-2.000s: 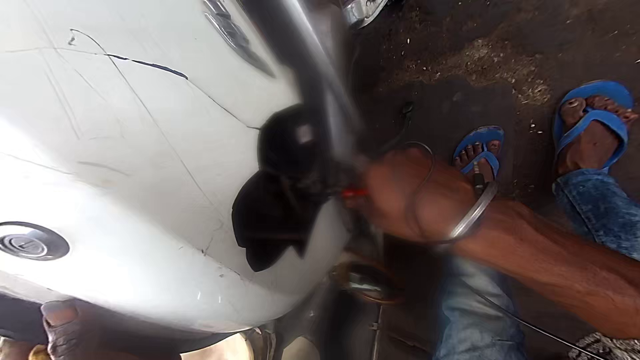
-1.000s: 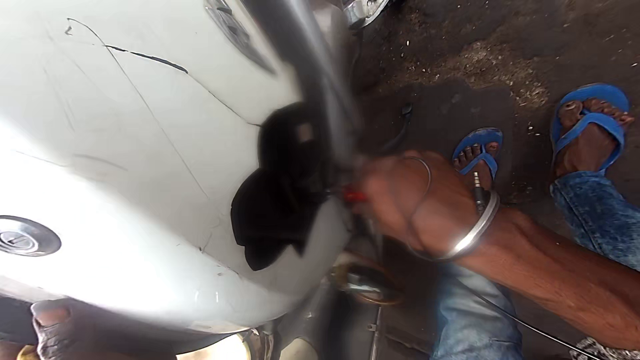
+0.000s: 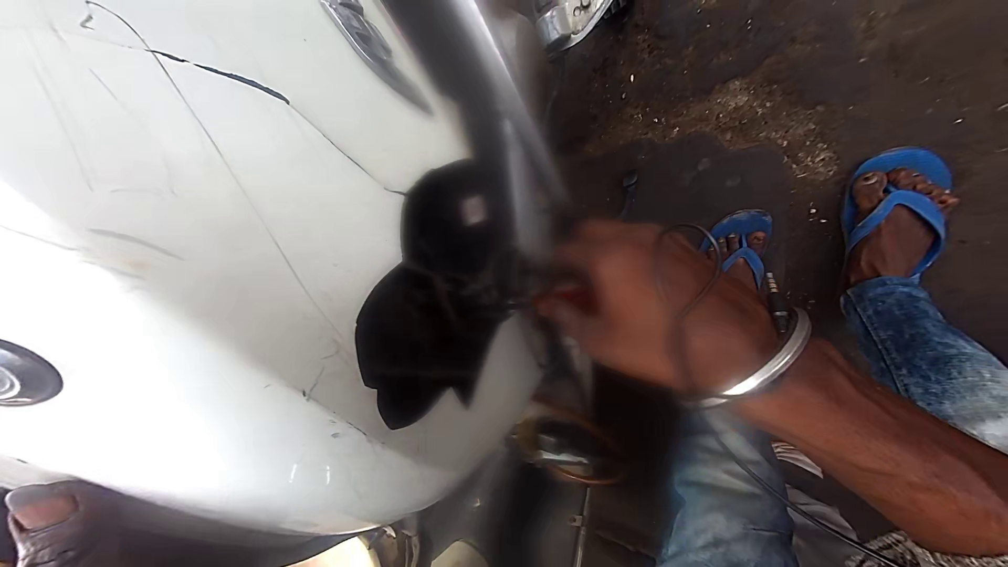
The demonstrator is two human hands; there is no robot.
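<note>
A scratched white body panel of a vehicle (image 3: pixel 236 315) fills the left side, with a black rounded part (image 3: pixel 441 228) and a jagged black opening or piece (image 3: pixel 417 339) at its right edge. My right hand (image 3: pixel 622 299), blurred, is closed around a small red thing (image 3: pixel 573 296), perhaps a handle, beside that black part. What the red thing's far end touches cannot be made out. The wrist wears a metal bangle (image 3: pixel 768 370), and a thin cable with an audio plug (image 3: pixel 777 299) hangs by it. Only a thumb of my left hand (image 3: pixel 43 512) shows at the lower left, by the panel's lower edge.
A blurred grey metal bar (image 3: pixel 504 102) crosses beside the panel. A round metal-and-amber part (image 3: pixel 563 445) sits below my right hand. Feet in blue flip-flops (image 3: pixel 937 228) stand on dark ground (image 3: pixel 709 63). The black cable (image 3: pixel 811 516) runs under the forearm.
</note>
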